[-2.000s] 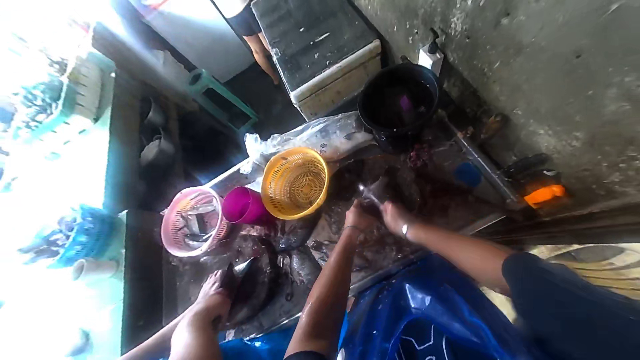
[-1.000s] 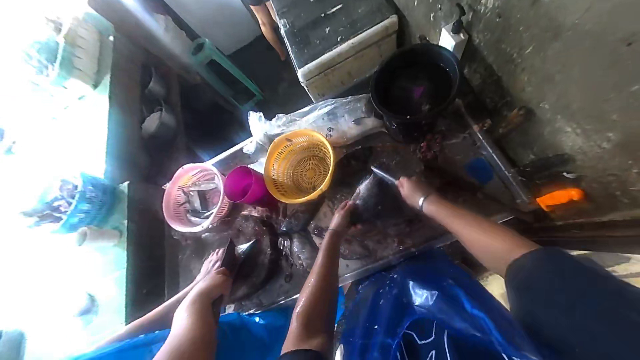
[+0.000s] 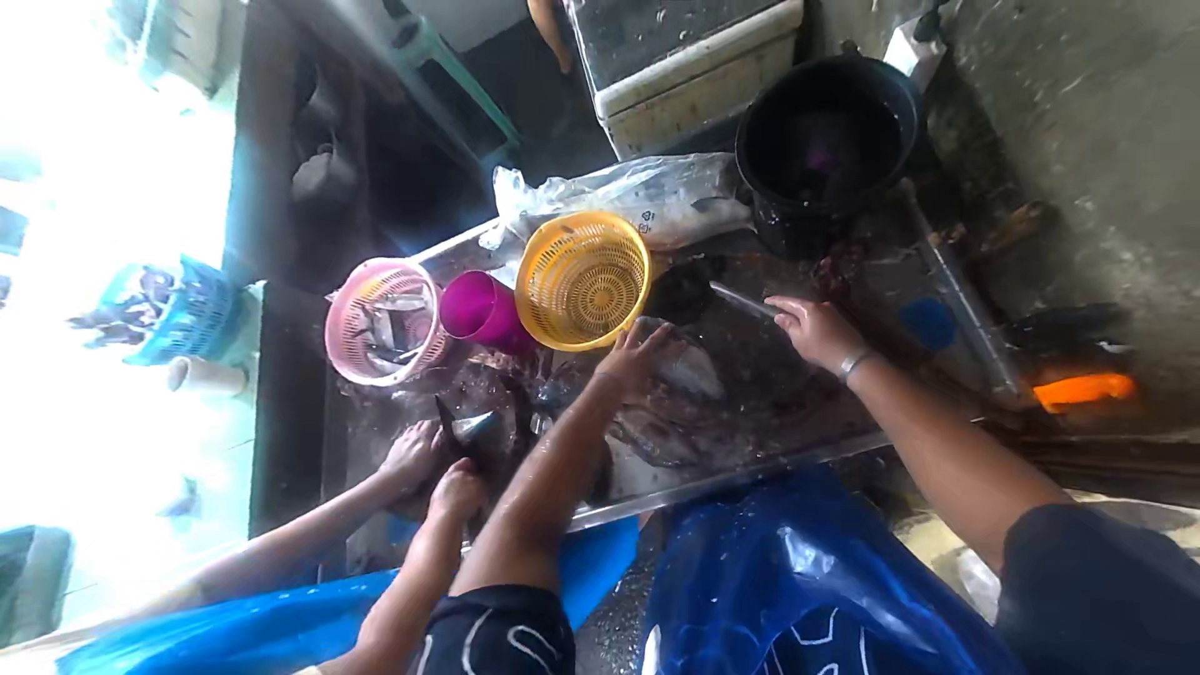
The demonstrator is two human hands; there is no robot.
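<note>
My right hand (image 3: 820,336), with a band on its wrist, grips a knife (image 3: 742,298) whose blade points up and left over the wet work surface. My left hand (image 3: 635,356) reaches to the near rim of the yellow plastic basket (image 3: 583,281), palm down; whether it holds anything is hidden. Just right of it a fish (image 3: 692,368) lies on the dark surface. Left of the yellow basket stand a magenta plastic cup (image 3: 483,311) and a pink basket (image 3: 382,322) with small silvery fish or fish pieces inside.
A co-worker's hands (image 3: 436,464) work with a dark blade (image 3: 448,422) at a fish close on my left. A clear plastic bag with large fish (image 3: 689,202) lies along the far edge. A black bucket (image 3: 830,141) stands at the back right, near a white cooler box (image 3: 698,80).
My left hand has moved up from the fish toward the yellow basket. My right hand with the knife has come away from the fish to the right.
</note>
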